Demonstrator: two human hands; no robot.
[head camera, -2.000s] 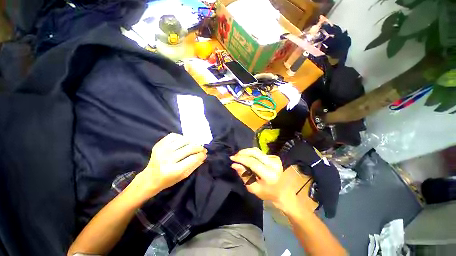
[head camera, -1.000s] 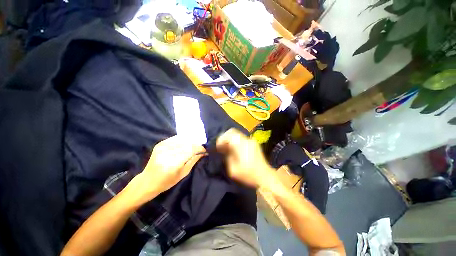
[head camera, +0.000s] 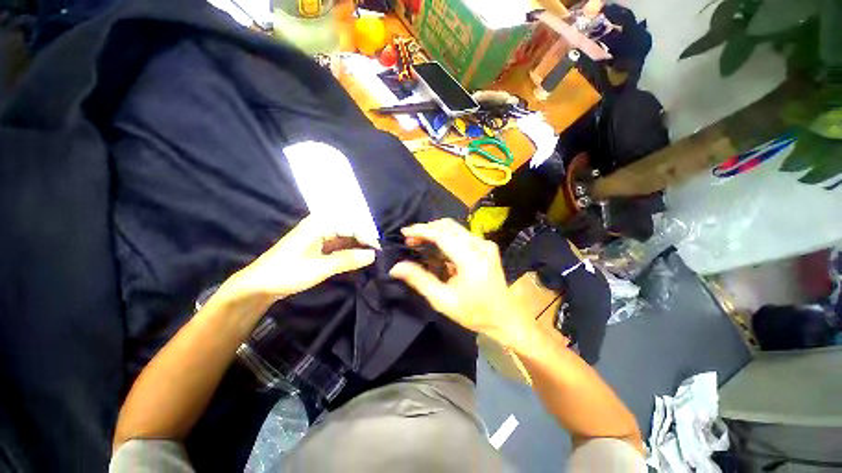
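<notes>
A large dark garment (head camera: 212, 139) covers my lap and the table's left side. My left hand (head camera: 309, 257) is at the garment's edge, thumb and fingertips pinching a small dark fold. My right hand (head camera: 452, 268) is just right of it, thumb and fingers parted and curled; whether a needle or thread is in it is too small to tell. A white tag (head camera: 330, 189) lies on the garment above my left hand, its lower end at my fingers. Plaid cloth (head camera: 305, 365) shows below my left forearm.
Scissors (head camera: 487, 162) with green and yellow handles lie on the orange-brown table (head camera: 452, 175), near a smartphone (head camera: 445, 88) and small clutter. A green-and-white carton (head camera: 462, 42) stands behind. A cardboard box (head camera: 535, 305) with dark clothing is on the floor at right.
My right hand has come down from the fold, and its fingers have parted. My left fingers have shifted, and the white tag is more tilted and curved. The view has tipped downward.
</notes>
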